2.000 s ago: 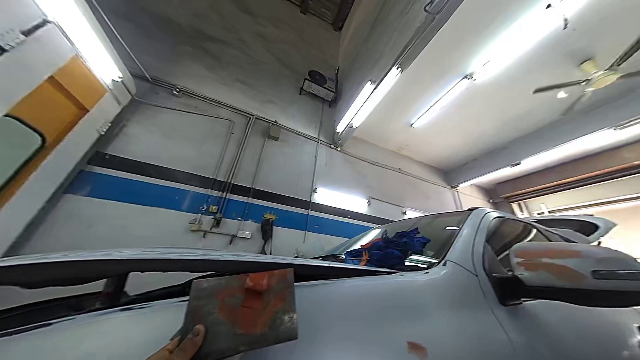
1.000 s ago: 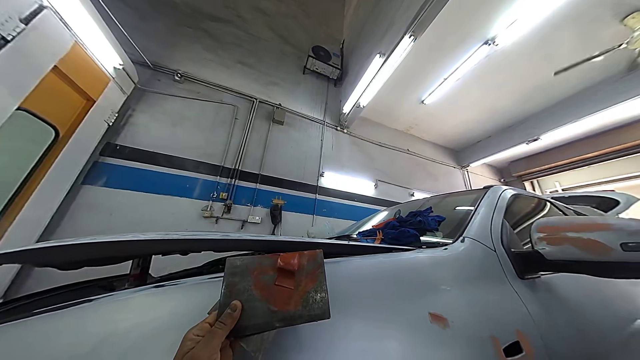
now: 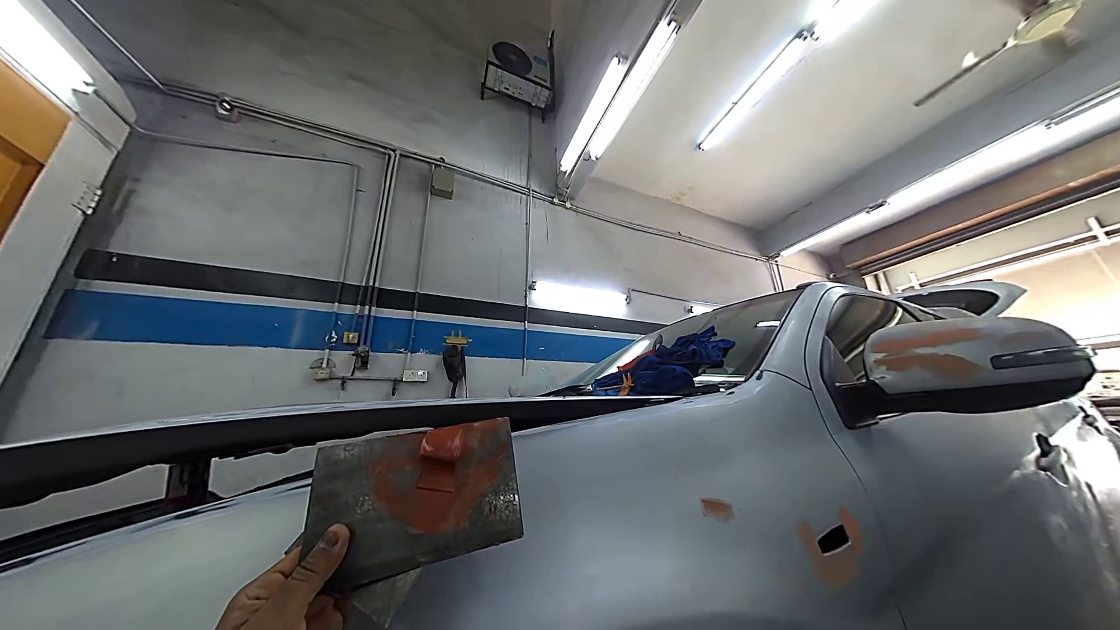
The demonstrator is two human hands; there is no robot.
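Observation:
My left hand point(image 3: 297, 582) grips a flat dark metal plate point(image 3: 350, 503) at its lower left corner, thumb on top. A lump of reddish-brown body putty point(image 3: 444, 444) sits near the plate's upper edge, with a thin smear around it. Part of a second flat piece shows beneath the plate. Behind it is the grey front fender point(image 3: 612, 507) of a car, with a small putty patch point(image 3: 717, 509) and more putty around a dark hole. Streaks of putty mark the side mirror cover point(image 3: 945, 350). My right hand is out of view.
The car's hood point(image 3: 262, 420) is slightly raised at the left. Dark blue cloth point(image 3: 674, 360) lies at the base of the windshield. Beyond the car stands a wall with a blue stripe point(image 3: 192, 319), pipes and sockets. The front door point(image 3: 962, 490) is at the right.
Against two seconds ago, my left hand and the plate sit further right and more of the fender shows, including the dark hole. The view has shifted somewhat.

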